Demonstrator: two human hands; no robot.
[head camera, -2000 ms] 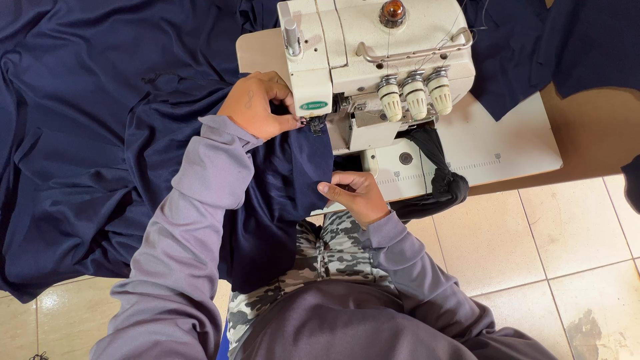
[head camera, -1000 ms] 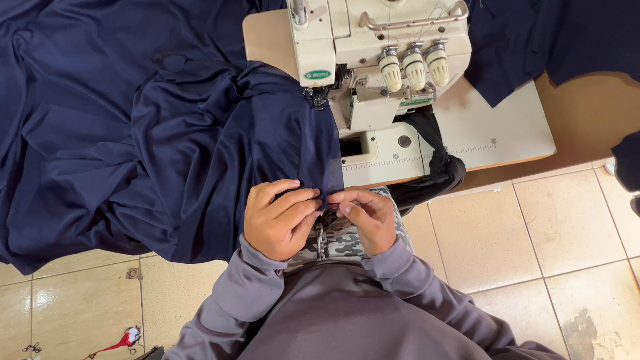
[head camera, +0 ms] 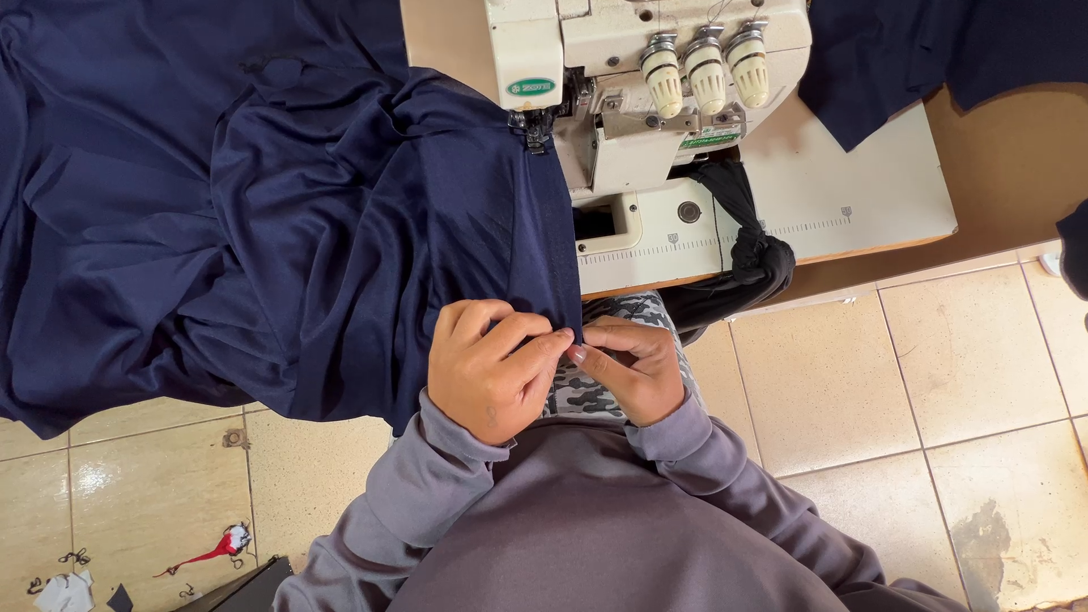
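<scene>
A large navy blue fabric (head camera: 340, 212) lies in loose folds, its right edge running from the presser foot (head camera: 534, 136) of an overlock sewing machine (head camera: 680, 51) down toward my lap. My left hand (head camera: 497, 370) grips the lower end of that edge between thumb and fingers. Close beside it, my right hand (head camera: 637, 365) pinches the same edge with thumb and forefinger, the fingertips of both hands nearly touching. The needle area is partly hidden by the machine head.
The white machine table (head camera: 850, 187) bears a printed ruler scale. A knotted black cloth (head camera: 752, 246) hangs over its front edge. More navy fabric pieces (head camera: 875, 59) lie at the upper right. Fabric scraps (head camera: 225, 544) are on the tiled floor at the lower left.
Two seconds ago my left hand was up by the presser foot; it has come down to the fabric edge beside my right hand. My right hand is also lower than it was then.
</scene>
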